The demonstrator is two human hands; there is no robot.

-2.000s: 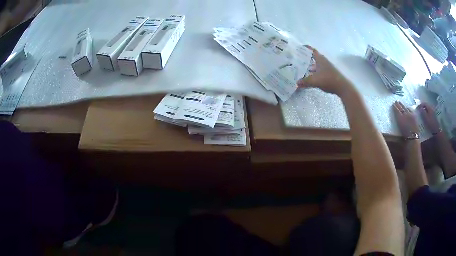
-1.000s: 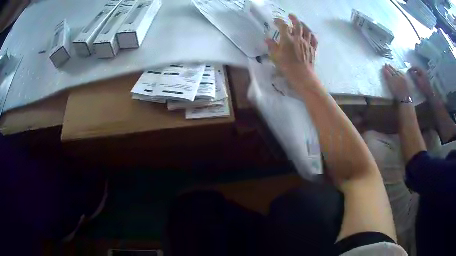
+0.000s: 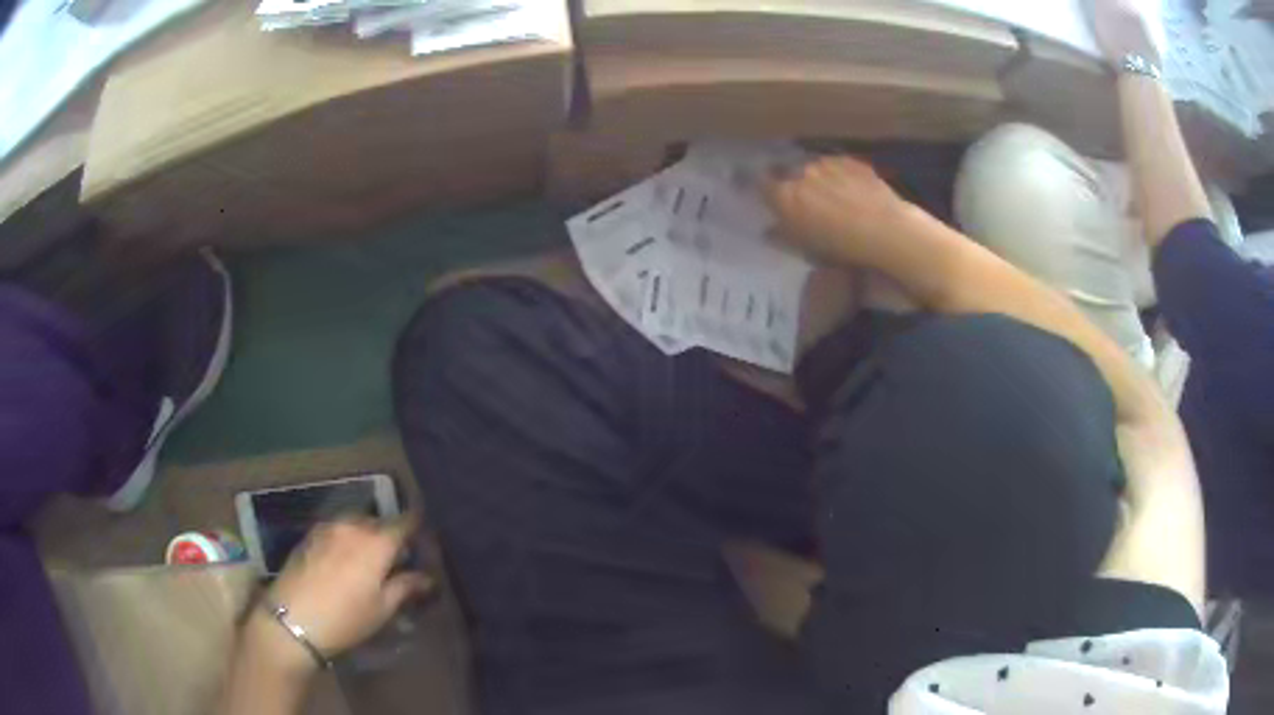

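Note:
Several white printed instruction sheets (image 3: 699,266) hang fanned out between my knees, below the carton edge. My right hand (image 3: 838,203), slightly blurred, is closed on their upper right edge. My left hand (image 3: 342,580), with a bracelet at the wrist, is low at the left over the lower edge of a phone (image 3: 301,510). Its fingers are bent and blurred; I cannot tell if they hold anything.
Folded leaflets (image 3: 475,25) lie on the brown carton (image 3: 335,70) at the top. A red and white round item (image 3: 203,548) sits beside the phone. Another person's shoe (image 3: 189,377) is at left. Another person's arm (image 3: 1160,168) reaches the table at right.
The view has tilted down to my lap and the floor. My right hand has come off the tabletop and down with sheets in it. My left hand has come into view by the phone.

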